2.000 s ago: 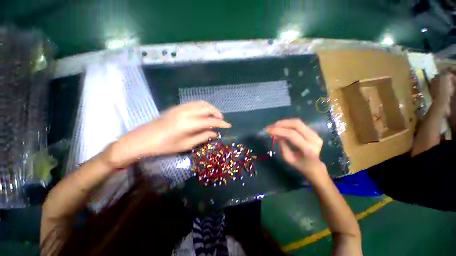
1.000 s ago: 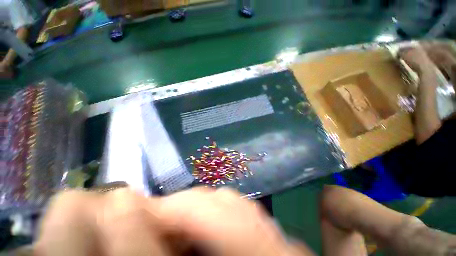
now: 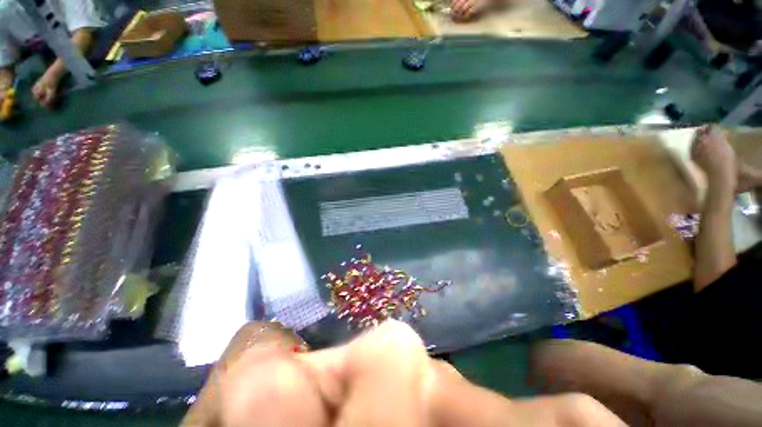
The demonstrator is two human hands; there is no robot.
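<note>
A loose pile of red, white and gold wired components (image 3: pixel 372 292) lies on the dark green mat, with a few strays at its right. A perforated strip (image 3: pixel 394 211) lies flat beyond it. Bare hand skin and knuckles, large, blurred and very close to the camera, fill the bottom middle. My left hand (image 3: pixel 271 385) seems to be the left part and my right hand (image 3: pixel 397 375) the part beside it, but I cannot tell clearly where one ends. Fingertips are hidden or cut off, and whether they hold anything does not show.
Whitish perforated sheets (image 3: pixel 221 275) overlap left of the pile. A stack of filled trays (image 3: pixel 54 225) stands far left. An open cardboard box (image 3: pixel 597 218) sits on cardboard at right, near another person's arm (image 3: pixel 715 208). A green conveyor (image 3: pixel 359 104) runs beyond; other people's hands show across it.
Both hands have left the pile and come up close to the camera at the bottom edge. The view has tilted up, showing more of the far side. The perforated strip stays on the mat.
</note>
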